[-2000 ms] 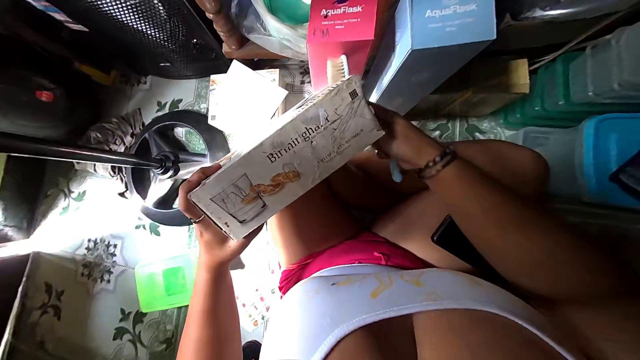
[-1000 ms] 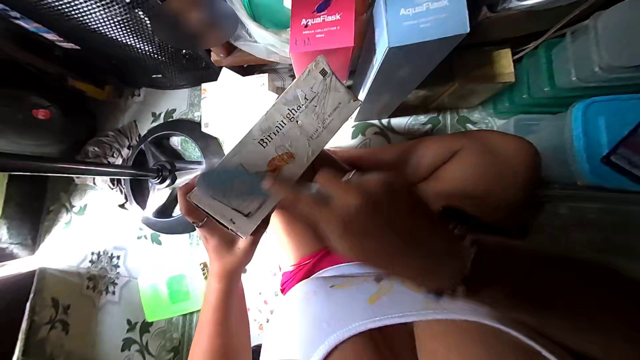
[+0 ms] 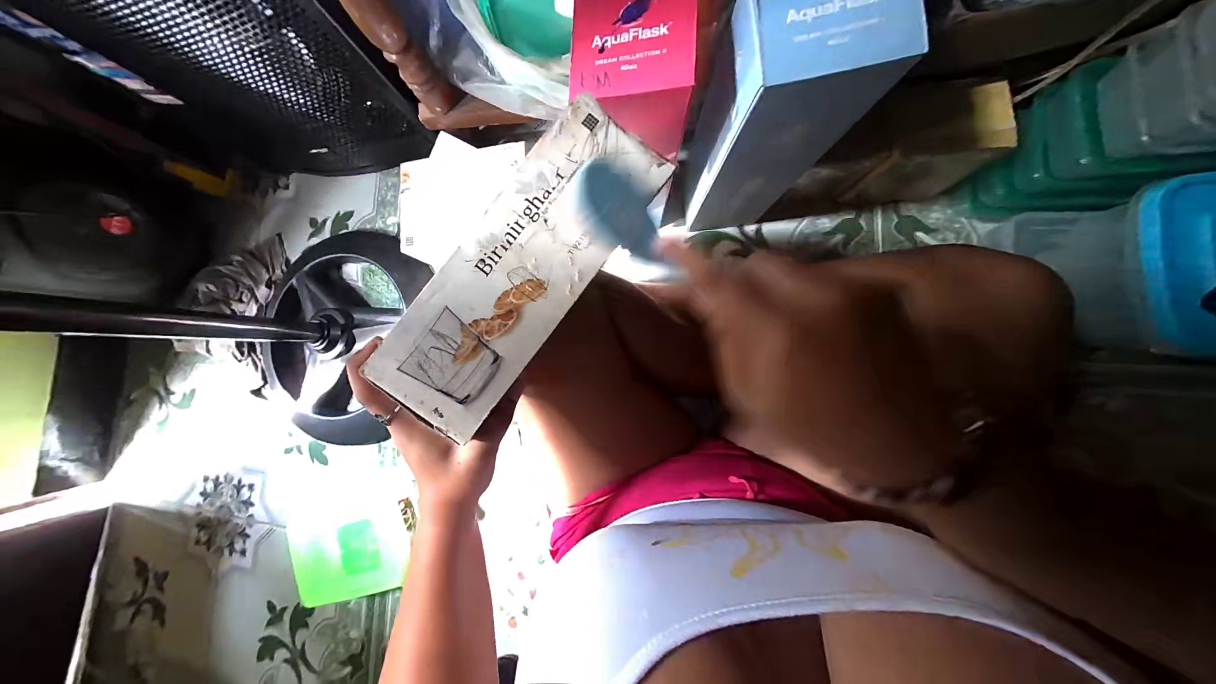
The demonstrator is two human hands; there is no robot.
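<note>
A worn white cardboard box [image 3: 513, 275], printed with a drinking glass and orange slices, is tilted above my lap. My left hand [image 3: 432, 432] grips its lower left end from beneath, with a ring on one finger. My right hand [image 3: 807, 370], blurred by motion, holds a light blue brush [image 3: 616, 207] over the upper right part of the box's face. The brush's bristles are hidden, so contact with the box cannot be told.
Behind the box stand a red AquaFlask box [image 3: 632, 81] and a blue one [image 3: 807, 95]. White papers [image 3: 446, 199] lie beyond it. A black wheel-shaped base [image 3: 285, 323] with a pole is at left, a green plastic item [image 3: 347, 551] on the floor, and a blue-lidded container [image 3: 1173, 266] at right.
My right hand has left the box's far end, where it was two seconds ago. The brush has moved from the box's lower left part to its upper right part since one second ago.
</note>
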